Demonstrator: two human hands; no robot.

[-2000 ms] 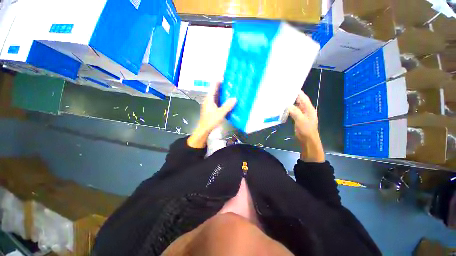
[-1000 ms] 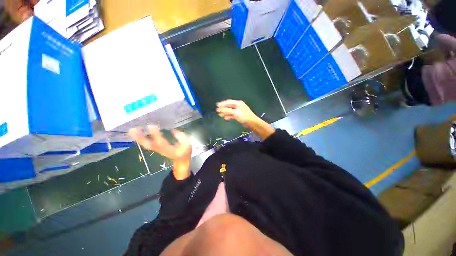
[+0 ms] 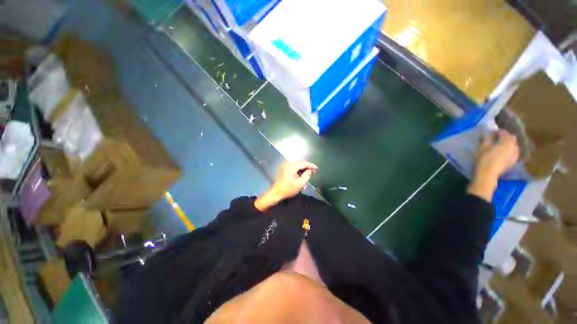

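Observation:
My right hand [image 3: 496, 155] is at an open retail carton [image 3: 465, 139] at the right, its fingers at the opening's edge beside a raised brown flap. The carton is blurred and seems tilted. My left hand [image 3: 292, 180] is empty in front of my body, over the bench's near edge, fingers loosely curled. Closed blue and white cartons [image 3: 316, 38] stand stacked at the top middle.
The dark green bench top [image 3: 379, 158] has small scraps near its metal edge. A yellow-brown surface [image 3: 455, 31] lies behind it. More open cartons [image 3: 547, 126] are at the far right. Brown shipping cartons [image 3: 120, 183] stand on the floor at left.
The carton held two seconds ago is out of my hands by one second ago. The view has turned right; my right hand has reached to the open cartons, my left hand has drawn back.

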